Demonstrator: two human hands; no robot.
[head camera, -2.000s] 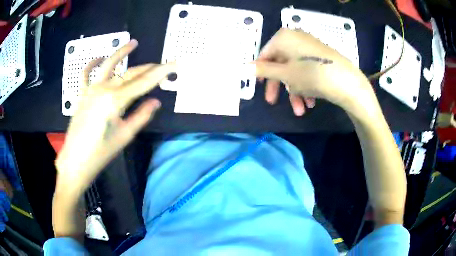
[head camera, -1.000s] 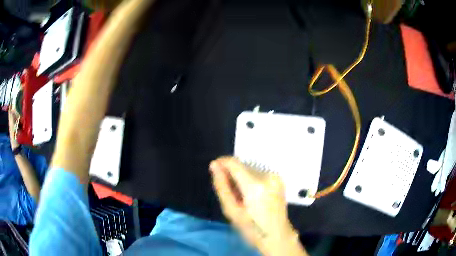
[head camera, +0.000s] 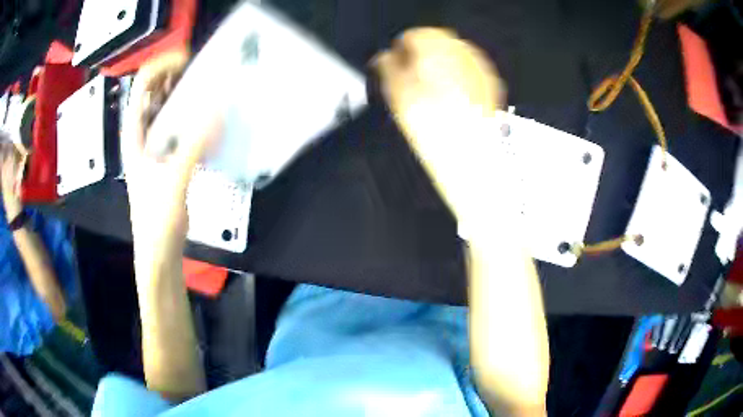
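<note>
My left hand (head camera: 175, 122) holds a white square box (head camera: 281, 89) by its left side, raised above the black mat and blurred by motion. Dark round feet show on its face. My right hand (head camera: 440, 73) is right of this box, blurred, over the mat; its fingers are not clear, and I cannot tell if it holds anything. A second white box (head camera: 558, 175) lies partly behind my right forearm. Another white box (head camera: 218, 213) lies partly under the raised one. A yellow-orange cable (head camera: 644, 89) runs down to the white box at the right (head camera: 670, 216).
A dark-sided white box lies on a red pad (head camera: 181, 32) at the upper left. Another white box (head camera: 81, 138) is beside a red tape dispenser (head camera: 47, 163). A red pad (head camera: 702, 77) lies at the upper right. Another person's arm (head camera: 34, 256) is at the left edge.
My left hand has come back from the top with a white box held up. My right hand has moved up and away from the near box. The view has shifted, so boxes on the mat appear elsewhere.
</note>
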